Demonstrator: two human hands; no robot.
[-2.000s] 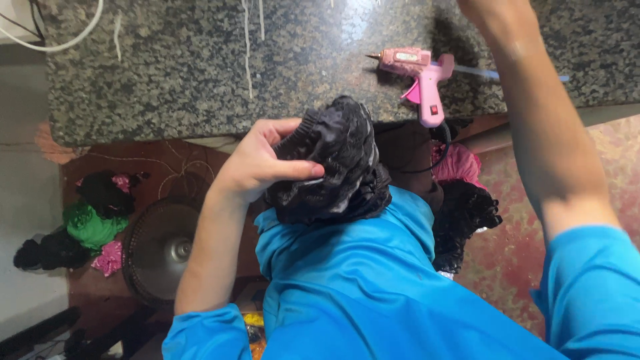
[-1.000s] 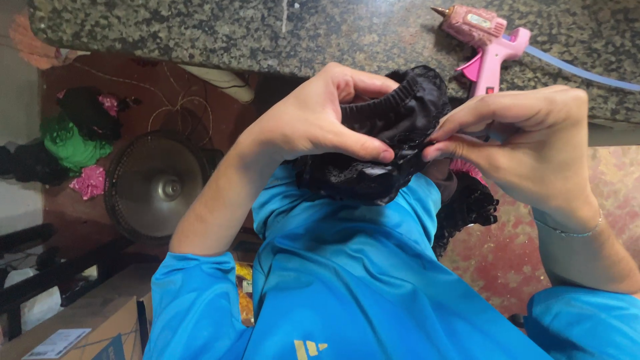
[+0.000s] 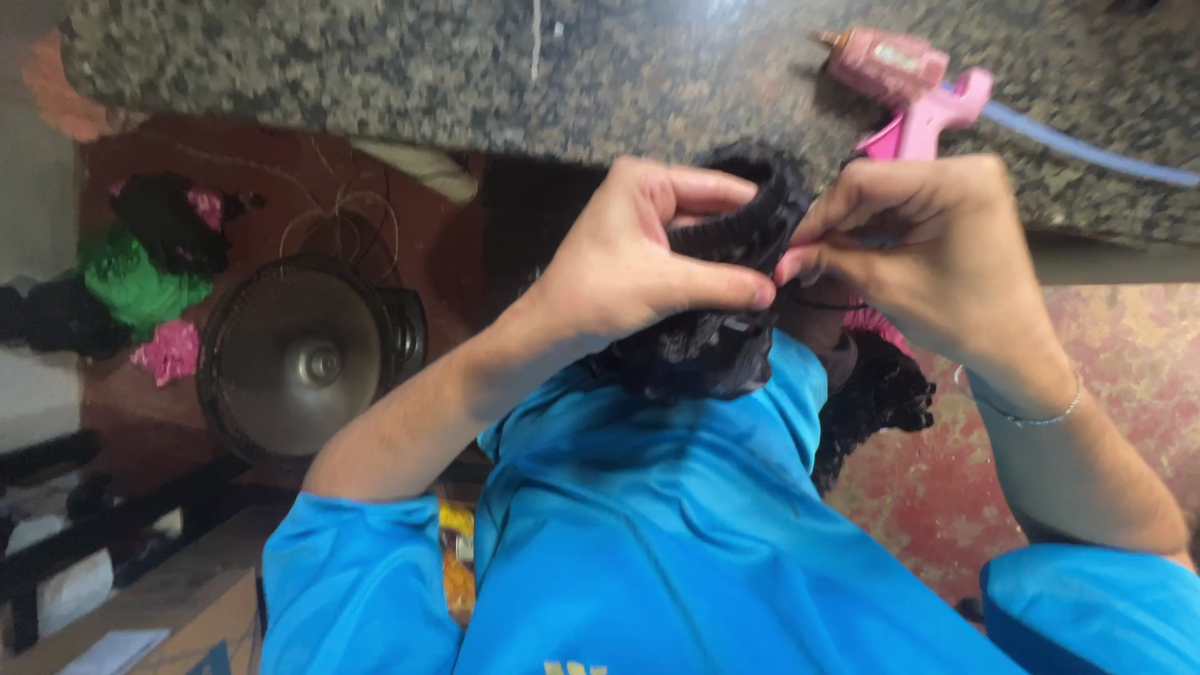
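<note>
A gathered piece of black fabric (image 3: 698,352) with a ribbed edge is held over my lap, close to the counter's front edge. My left hand (image 3: 652,248) grips it from the left, its thumb along the near side and its fingers inside the ribbed opening. At the fabric's right edge, the thumb and index finger of my right hand (image 3: 914,244) are pinched together on the material; whether something small is between them cannot be told. Beyond my right hand, a pink hot glue gun (image 3: 891,70) lies on the counter with its nozzle to the left and a translucent bluish glue stick (image 3: 1078,145) behind it.
The granite counter (image 3: 375,66) spans the top. Below left, a round black fan (image 3: 300,361) stands on the red floor, near loose cords and heaps of black, green (image 3: 141,281) and pink fabric. More black fabric (image 3: 872,394) hangs or lies right of my lap. A cardboard box (image 3: 211,619) is at lower left.
My right hand has come down from above the counter to the black fabric and now pinches its right edge. My left hand has kept hold of the fabric. The view has shifted.
</note>
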